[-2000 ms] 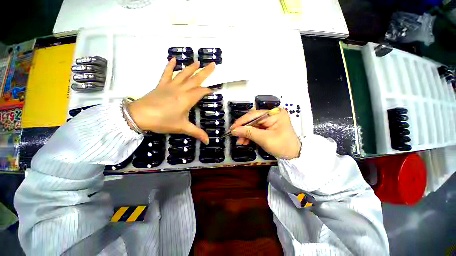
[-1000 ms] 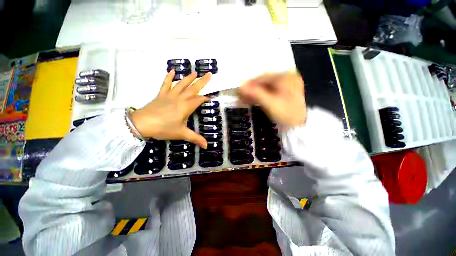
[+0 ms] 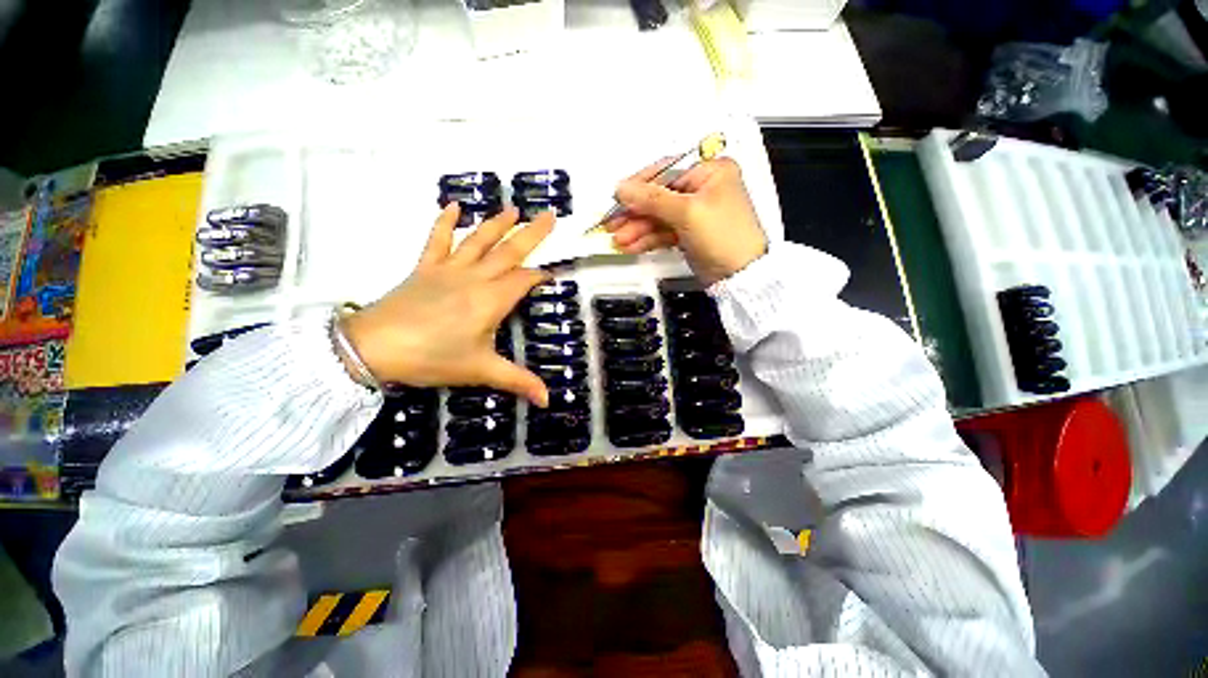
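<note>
Glossy black housings (image 3: 637,370) stand in columns in the near half of the white slotted tray (image 3: 245,170). Two short stacks of black housings (image 3: 541,190) sit farther back, just past the fingertips of my left hand. My left hand (image 3: 444,318) lies palm down with fingers spread over the middle columns. My right hand (image 3: 692,212) holds thin tweezers (image 3: 681,158) like a pen, over the tray right of the left fingertips, with the tip pointing down and left. A pale strip lies near the tweezers; its detail is washed out.
Silver-looking housings (image 3: 241,246) sit at the tray's upper left. A second white tray (image 3: 1089,265) with a short black stack lies at right, above a red round bin (image 3: 1076,466). A clear tub (image 3: 360,47) and yellow strips (image 3: 722,40) are beyond the tray. Clear bags (image 3: 1044,80) are at upper right.
My right hand with the tweezers has moved from the near columns up and away to the back part of the tray. My left hand has barely moved. The view has shifted slightly.
</note>
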